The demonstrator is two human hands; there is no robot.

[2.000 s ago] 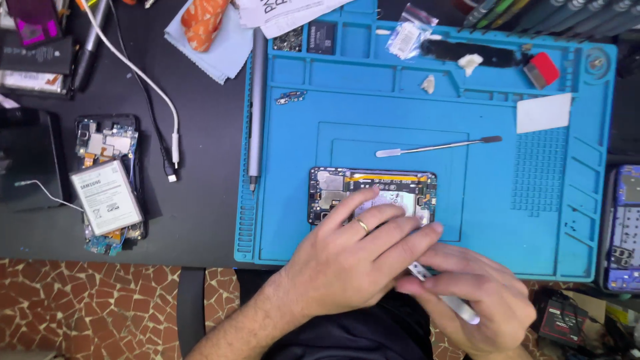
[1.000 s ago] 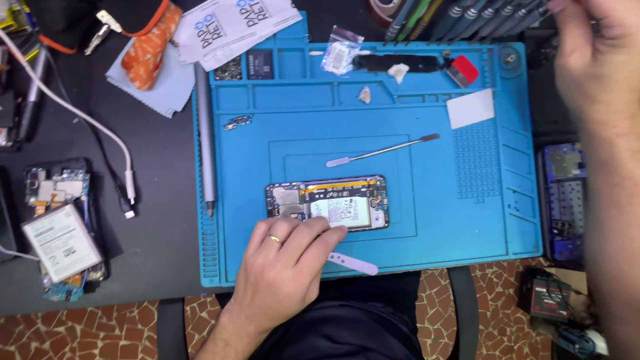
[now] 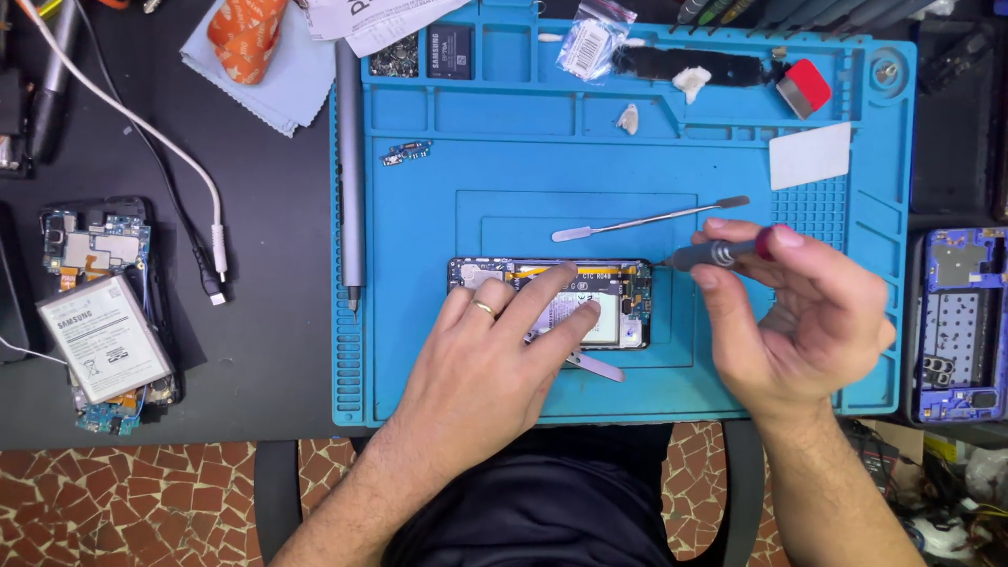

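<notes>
An opened smartphone (image 3: 639, 315) lies face down on a blue silicone repair mat (image 3: 425, 228), its battery, ribbon cable and boards bare. My left hand (image 3: 504, 339), a ring on one finger, rests across it with the fingertips on its middle. A grey precision screwdriver with a dark red cap (image 3: 701, 256) is held in the fingers of my right hand (image 3: 787, 315); its tip is at the phone's upper right corner. Above the phone lies a metal spudger (image 3: 654, 219). A flat metal pry tool (image 3: 596, 367) sits at its lower edge, partly hidden by my left hand.
A pen-shaped grey tool (image 3: 351, 173) lies along the mat's left edge. Near it is a small circuit board (image 3: 407, 153). Another disassembled phone with a loose battery (image 3: 105, 339) lies at left, by cables (image 3: 216, 236). A purple phone frame (image 3: 959, 323) is at right; screwdrivers (image 3: 787, 16) stand behind.
My right hand has come back from the screwdrivers at the upper right to the phone and now holds a screwdriver. Two seconds ago it held the flat metal pry tool, which it has let go.
</notes>
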